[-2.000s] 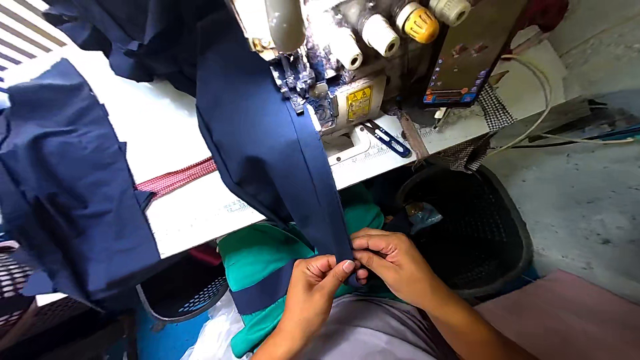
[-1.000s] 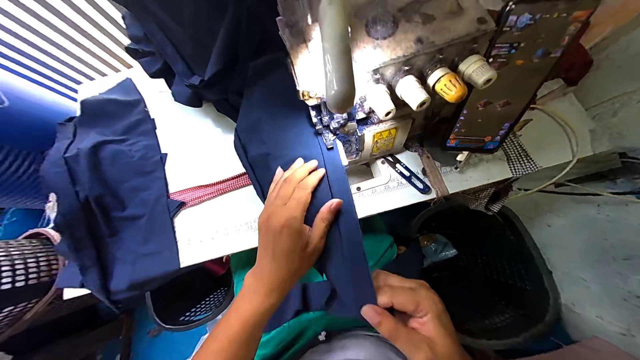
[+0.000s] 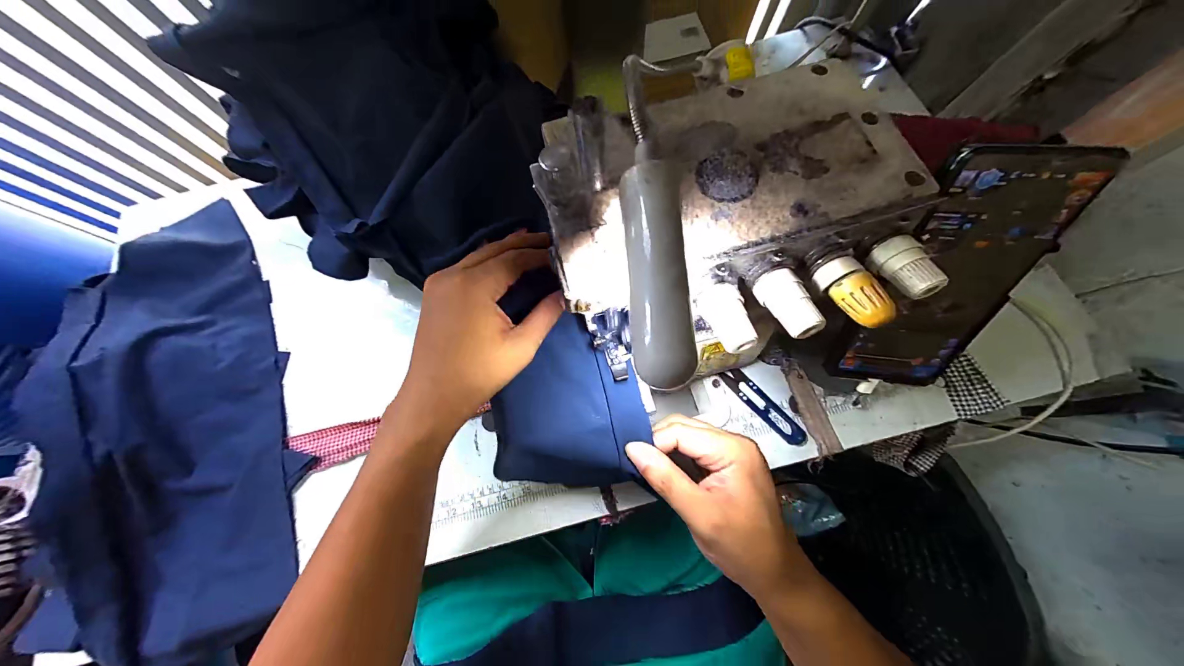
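A navy fabric panel [image 3: 564,407] with a seam line runs under the presser foot [image 3: 615,356] of an overlock sewing machine [image 3: 740,185]. My left hand [image 3: 481,324] lies on the fabric left of the machine head, thumb spread from the fingers; its fingertips are partly hidden beside the machine. My right hand [image 3: 717,481] pinches the panel's near right edge between thumb and fingers, just in front of the foot. A grey gooseneck lamp [image 3: 657,277] hangs over the foot and hides part of the needle area.
Dark fabric [image 3: 398,139] is heaped behind my left hand. Another navy piece [image 3: 176,398] lies at the left, near a red checked strip [image 3: 338,442]. Thread snips [image 3: 763,407] and a phone [image 3: 980,259] are right of the foot. A black basket [image 3: 925,555] stands below the table.
The panel's near end, earlier down at my lap, is now up at the table edge. My left hand has moved up beside the machine head, and my right hand has come up close to the foot.
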